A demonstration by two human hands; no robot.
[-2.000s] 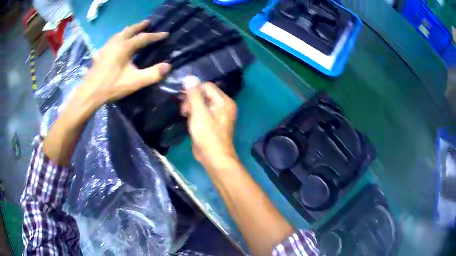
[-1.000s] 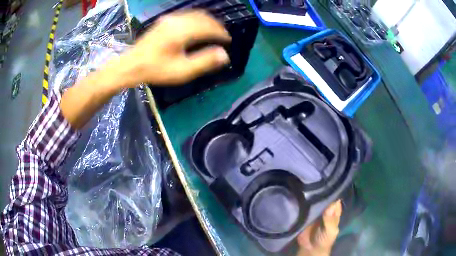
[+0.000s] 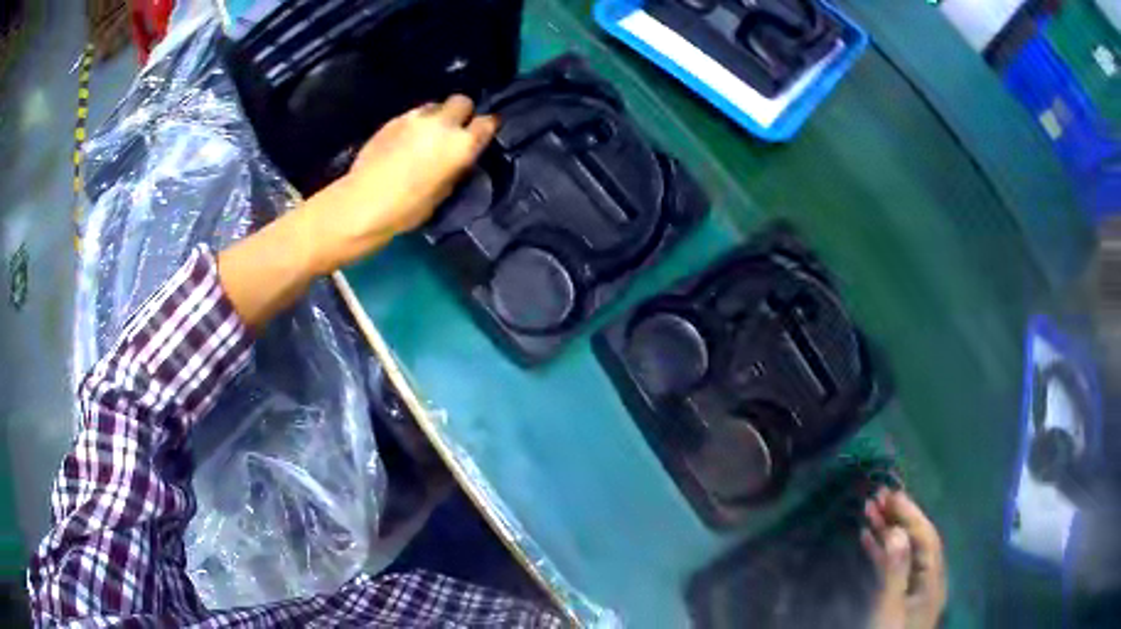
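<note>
A black blister tray lies on the green bench beside the tray stack; its lower well looks hollow. My left hand has its fingers bent at this tray's upper left edge, partly covering the other well. A second blister tray lies to its lower right. A third tray is dark and blurred at the bottom. My right hand is at its right side, cut off by the bottom edge. Its fingertips meet a blurred dark patch; what they touch cannot be told.
The tray stack stands at the upper left bench edge. A large clear plastic bag hangs beside the bench on the left. Blue-rimmed carriers stand at the top and right on the dark green strip. Yellow-black tape marks the floor.
The tray that was close to the camera at my right hand no longer shows there; a tray now lies beside the stack. My right hand has moved right. My left hand has moved from the stack to this tray.
</note>
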